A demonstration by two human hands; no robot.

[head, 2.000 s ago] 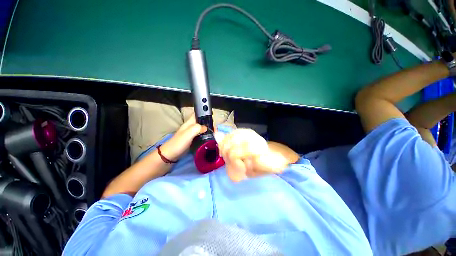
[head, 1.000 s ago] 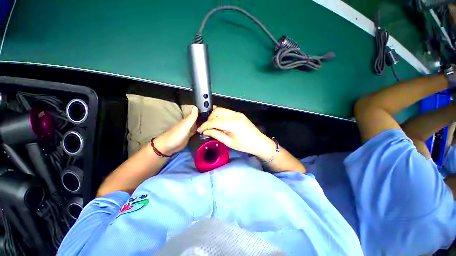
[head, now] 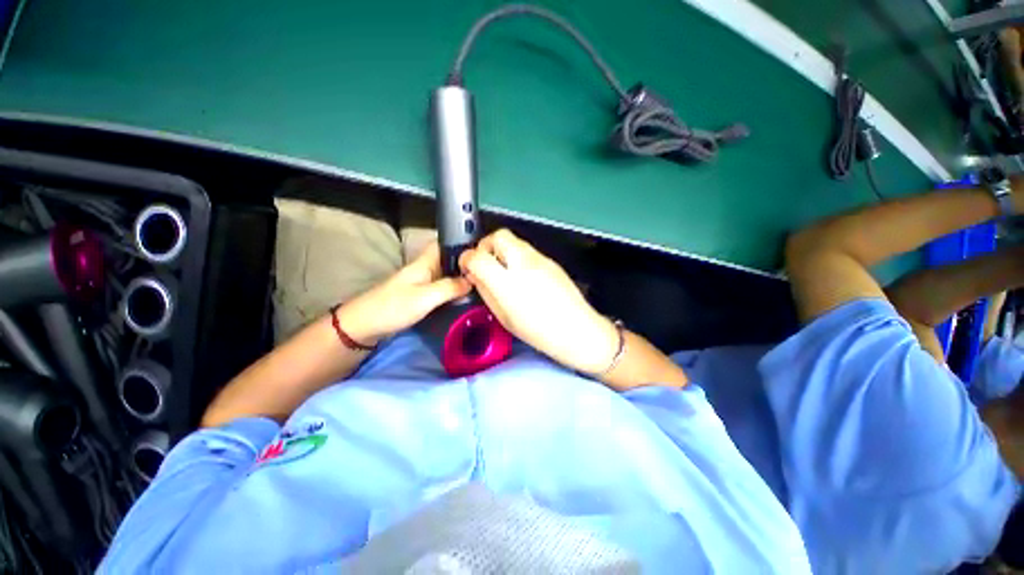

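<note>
A hair dryer lies with its silver-grey handle sleeve point(head: 455, 157) pointing away over the bench edge and its magenta rear ring point(head: 477, 341) against my shirt. A short black stretch of inner handle shows between sleeve and head. My left hand point(head: 407, 301) holds the dryer from the left at this joint. My right hand point(head: 528, 294) is on the joint from the right, fingertips on the black part; any small tool in it is hidden. The power cord point(head: 537, 14) curves from the handle end to a cord bundle point(head: 665, 133) on the green bench.
A black dryer tray point(head: 193, 258) with several dryers stands at left. The green bench point(head: 281, 96) runs across the front. Another cord bundle point(head: 849, 126) lies by the white strip point(head: 786, 47). A person in light blue point(head: 887, 393) sits close at right, near a blue bin point(head: 958, 242).
My right hand, blurred and raised over the magenta ring two seconds ago, came down to the joint and now sits slightly higher there. My left hand stays on the dryer. The view has shifted slightly.
</note>
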